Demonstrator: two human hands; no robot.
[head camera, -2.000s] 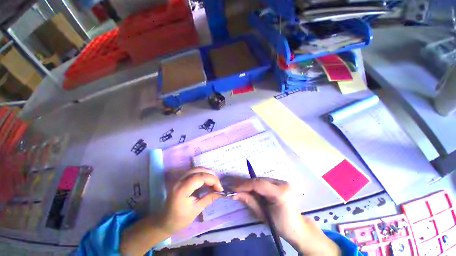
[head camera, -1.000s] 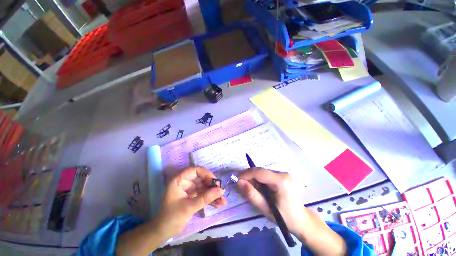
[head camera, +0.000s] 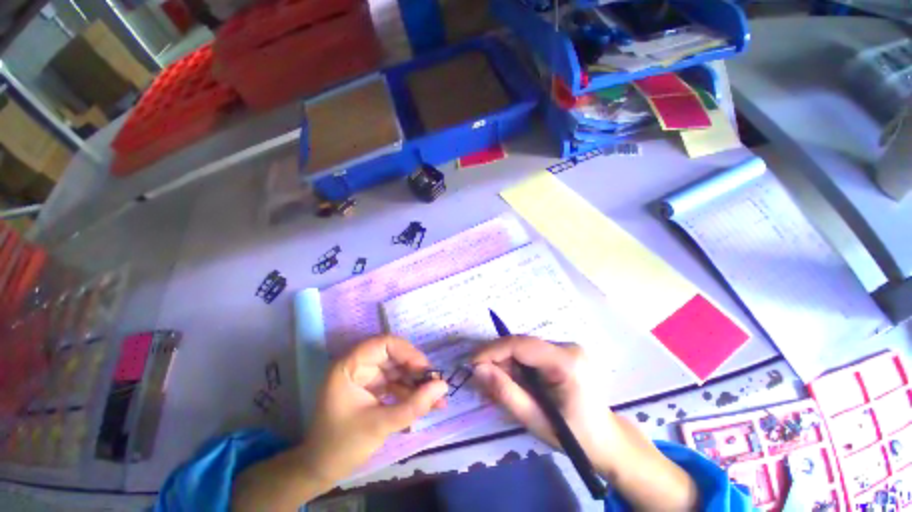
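Observation:
My left hand (head camera: 375, 400) pinches small dark frame parts (head camera: 433, 375) between thumb and fingers, above the record form pad. My right hand (head camera: 535, 385) holds a small dark frame part (head camera: 460, 378) at its fingertips and a long black pen (head camera: 548, 410) across the palm, tip pointing up and away. The white record form pad (head camera: 470, 290) lies on the pink form book (head camera: 365, 302), whose pale blue cover is rolled at the left. Little piles of dark frame parts (head camera: 271, 287) lie left of and behind the book, with another pile (head camera: 409, 235) near its back edge.
A blue divided bin (head camera: 345, 180) and a small dark block-like object (head camera: 427, 183) stand behind. Blue file trays (head camera: 655, 62) stand at the rear right. A yellow strip (head camera: 575, 240) and second pad (head camera: 770, 260) lie right. A red-and-white partitioned tray (head camera: 812, 395) is near right; a black-and-pink case (head camera: 137, 395) left.
The hands were together at the fingertips and have moved slightly apart. Separate parts now show at each hand. The view has shifted slightly.

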